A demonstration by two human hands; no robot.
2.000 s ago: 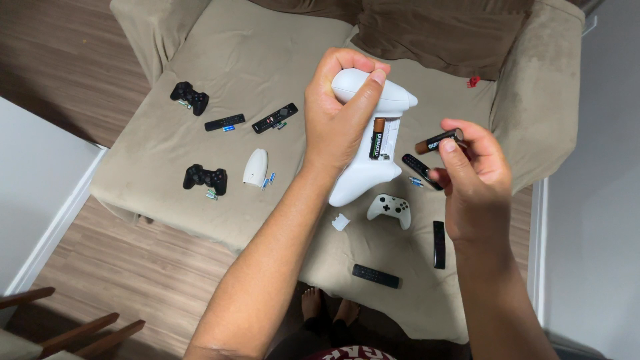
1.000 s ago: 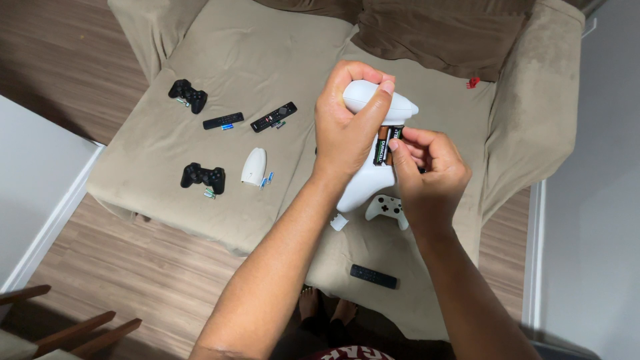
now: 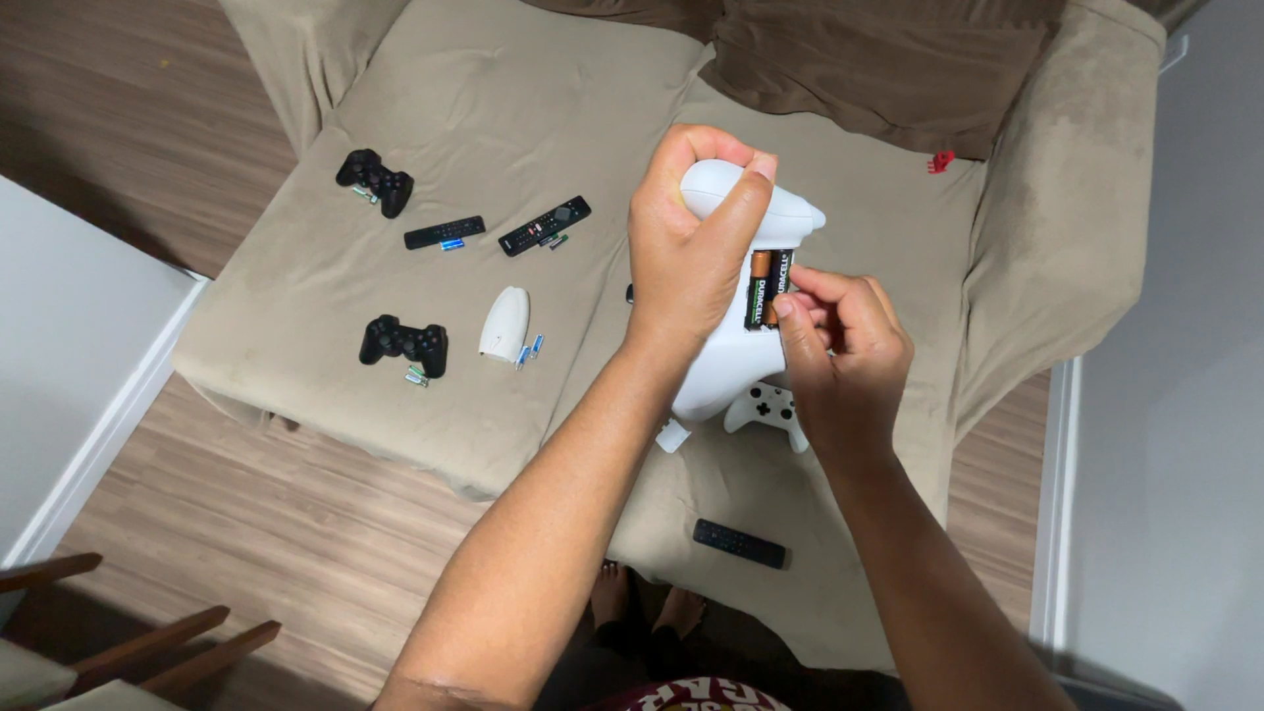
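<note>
My left hand (image 3: 696,242) grips the upper grip of a white game controller (image 3: 726,370), whose back faces me with its battery bay uncovered. Two Duracell AA batteries lie side by side in the bay: the left battery (image 3: 757,291) and the right battery (image 3: 779,281). My right hand (image 3: 844,341) has its thumb and index fingertip against the right battery. Below the held controller, a second white controller (image 3: 768,410) rests on the couch, partly hidden, beside a small white battery cover (image 3: 673,435).
On the couch (image 3: 612,89) lie two black gamepads (image 3: 375,183) (image 3: 403,345), several black remotes (image 3: 444,232) (image 3: 545,226) (image 3: 741,544), a white plastic device (image 3: 506,324) and loose batteries (image 3: 451,244). A red object (image 3: 940,161) sits near the right armrest.
Two seconds ago my right hand held a battery away from the controller, with one battery in the bay. My right hand has moved left, and that battery is now in the bay beside the other.
</note>
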